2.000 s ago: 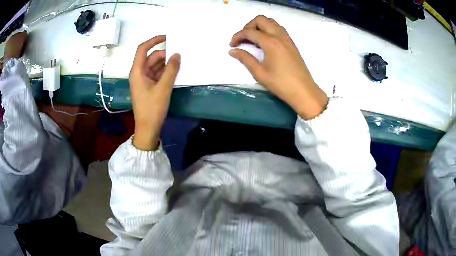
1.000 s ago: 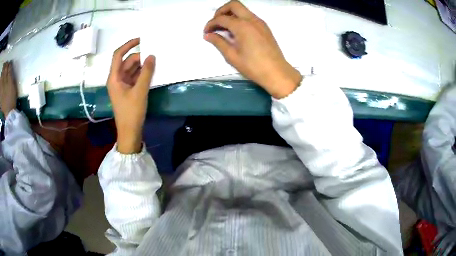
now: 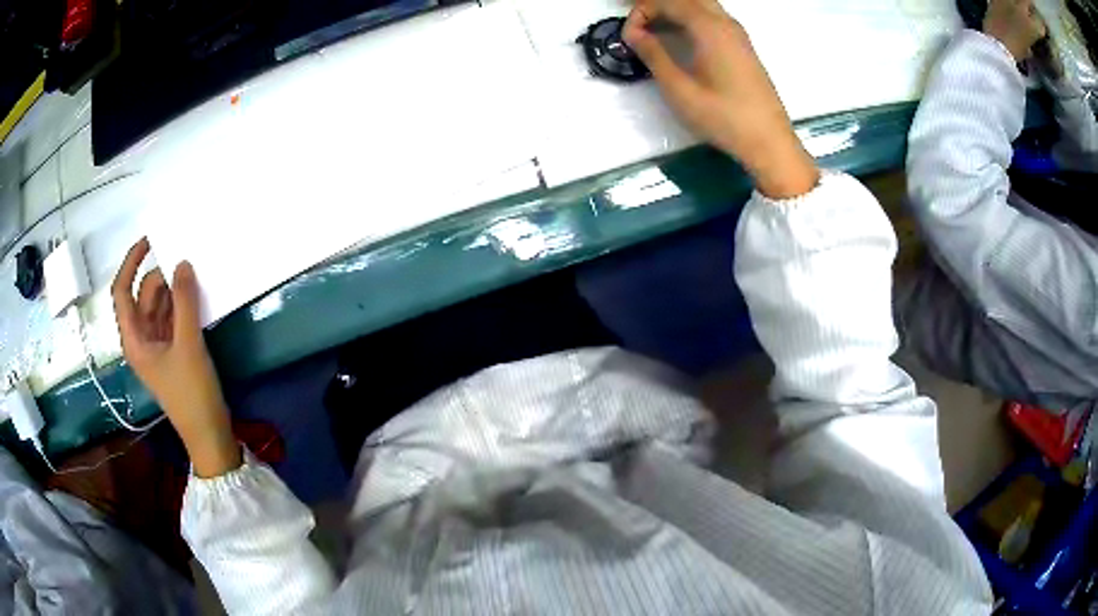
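Observation:
A round black unit [image 3: 608, 51] lies on the white bench cover at the upper middle right. My right hand [image 3: 710, 72] is at its right side, with fingertips at its edge; the fingers partly hide it, and whether they grip it cannot be told. My left hand [image 3: 166, 337] is at the left end of the white paper sheet [image 3: 349, 181], fingers curled and apart, with nothing visible in it.
A second black unit [image 3: 29, 272] and white plug adapters [image 3: 66, 277] with cables lie at far left. The black fixture base plate [image 3: 193, 90] is at the upper left. The green bench edge [image 3: 397, 283] runs before me. A neighbour's sleeve [image 3: 973, 132] is at right.
The view has turned right. My right hand has moved from over the paper to the black unit on the right. My left hand stays at the paper's left end.

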